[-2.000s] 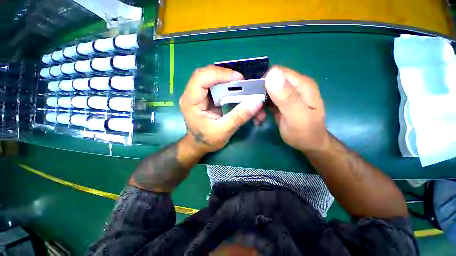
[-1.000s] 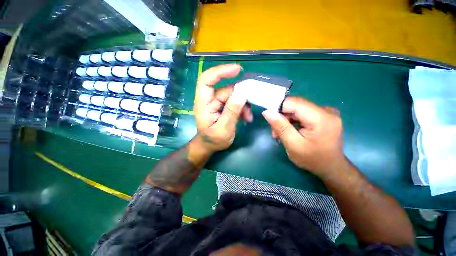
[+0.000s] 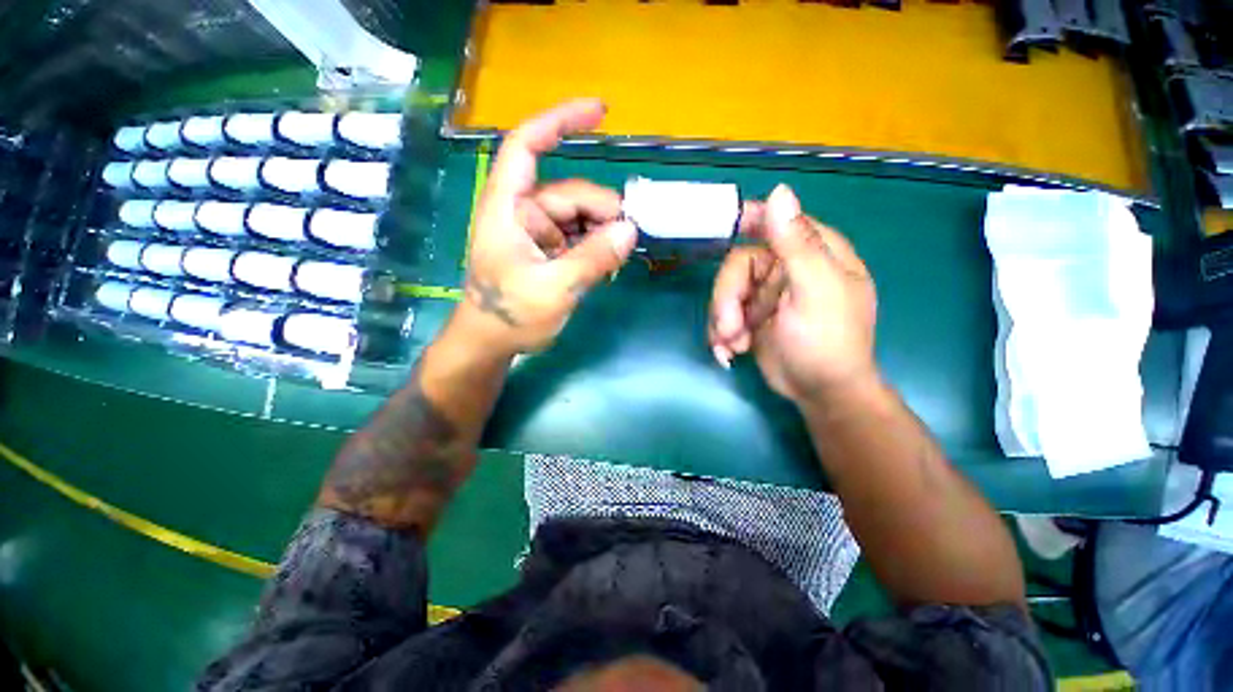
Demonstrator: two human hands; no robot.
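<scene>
A white housing shell [image 3: 683,210] with a dark band at its right end is held above the green bench. My left hand [image 3: 548,243] pinches its left end between thumb and fingers, with the index finger raised. My right hand [image 3: 795,291] is at the right end, its fingertips touching or very near the dark edge; its other fingers are curled. Whether the right fingers hold anything small cannot be told.
A clear blister tray [image 3: 338,368] with rows of white shells is on the left. White sheets [image 3: 1075,325] lie on the right. A raised yellow-orange board [image 3: 798,81] runs along the back, with dark housings [image 3: 1061,25] at its far right. Part of a person [image 3: 1149,595] shows at lower right.
The shell has turned from tilted to nearly level, white face showing. My right hand has shifted to its right end. The view has swung right, showing more dark housings and the person.
</scene>
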